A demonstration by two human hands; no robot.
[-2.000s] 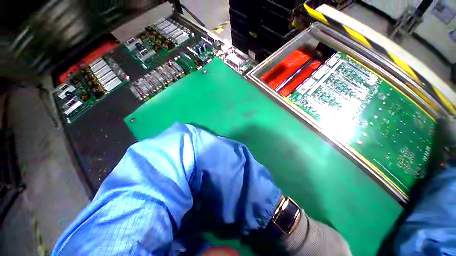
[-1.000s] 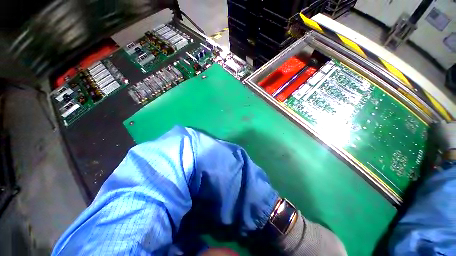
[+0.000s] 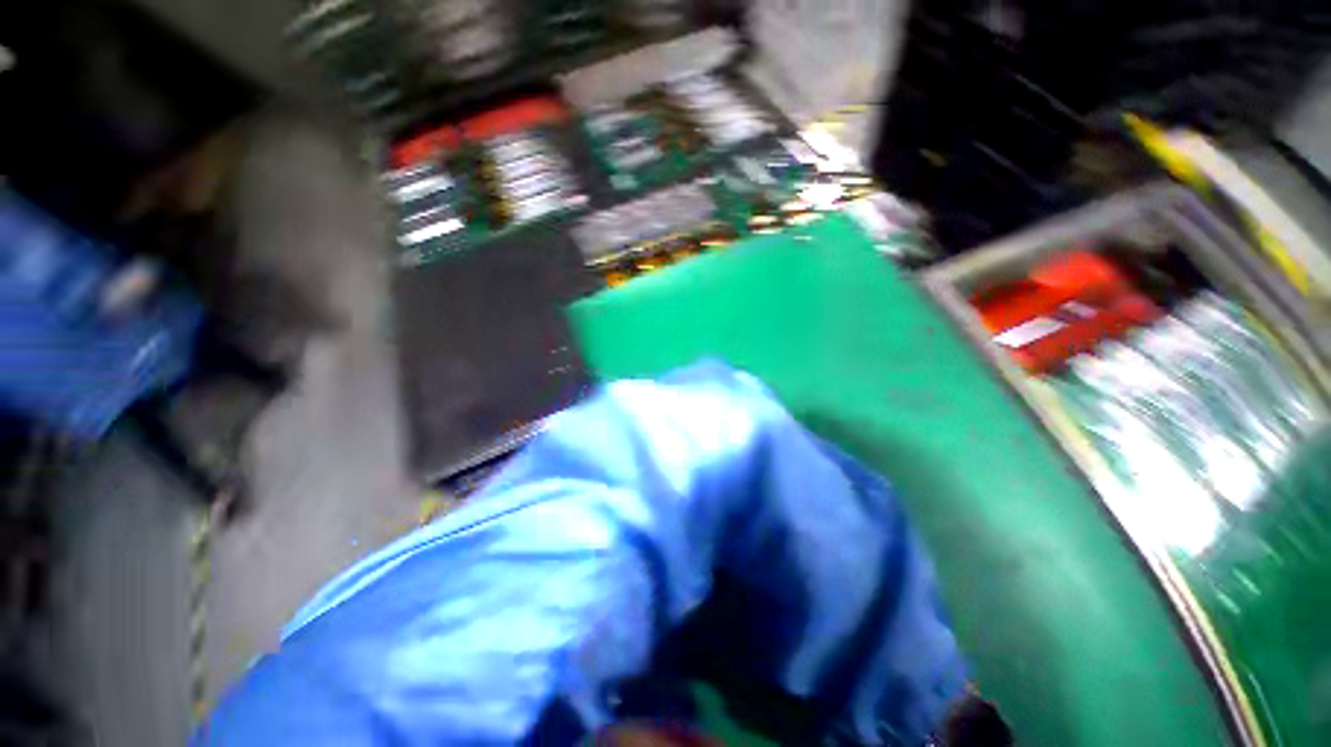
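Observation:
The picture is blurred. A large green circuit board [image 3: 1255, 489] with pale rows lies in a grey metal frame [image 3: 1073, 455] at the right, cut off by the picture's edge. Red surface [image 3: 1073, 299] shows in the frame's far end. A plain green work mat [image 3: 818, 314] lies beside the frame. My left arm in a blue sleeve [image 3: 584, 540] reaches over the mat; the sleeve ends at the bottom edge and my left hand is out of the picture. My right hand is out of the picture.
Populated boards [image 3: 533, 183] lie on a dark tray [image 3: 489, 336] at the left and beyond the mat. A striped yellow-black rail [image 3: 1241, 204] runs behind the frame. Dark racks [image 3: 1007, 117] stand at the back. A person's blue sleeve [image 3: 88, 321] shows at far left.
The view has swung left, so the bench and frame sit farther right. My left glove and my right arm have left the picture. Another person has come into view at left.

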